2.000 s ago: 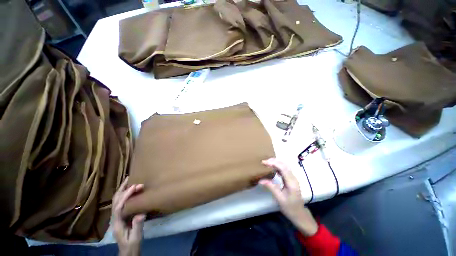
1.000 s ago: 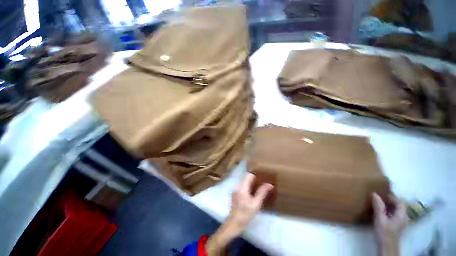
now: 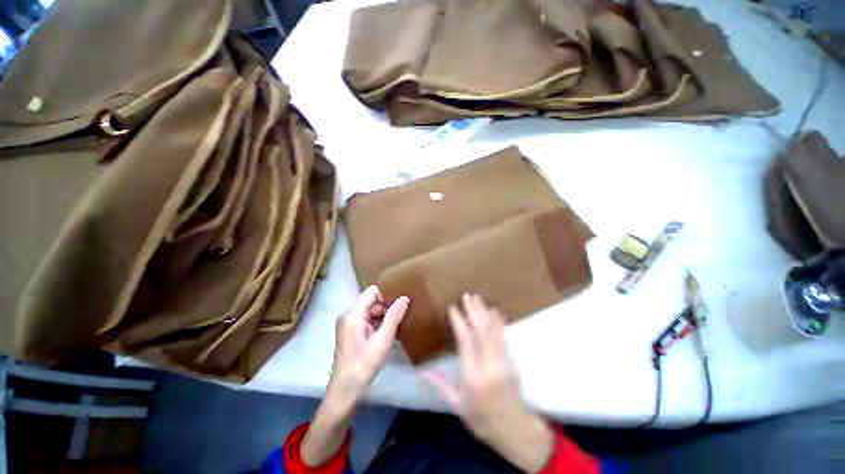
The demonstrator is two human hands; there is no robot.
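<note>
A brown bag body [image 3: 463, 245] lies on the white-covered table in front of me, its lower part showing as a panel with reddish-brown corner patches. A pale metal spot sits on its upper part. My left hand [image 3: 368, 338] is at the bag's lower left corner, thumb and forefinger close together; whether it pinches an edge or thread cannot be told. My right hand [image 3: 482, 375] is blurred, fingers spread, over the lower edge beside the left corner patch [image 3: 422, 324].
A large stack of brown bags [image 3: 185, 204] stands at left, another pile [image 3: 500, 56] at the far side, more bags at right [image 3: 815, 190]. A brass-coloured block [image 3: 633, 248], a slim pen-like tool, a corded tool [image 3: 676, 331] and a tool cup [image 3: 808, 301] lie right.
The bag now lies turned at an angle with its corner-patched panel showing. My hands have moved from its two sides to near its lower left corner. The view has swung back right.
</note>
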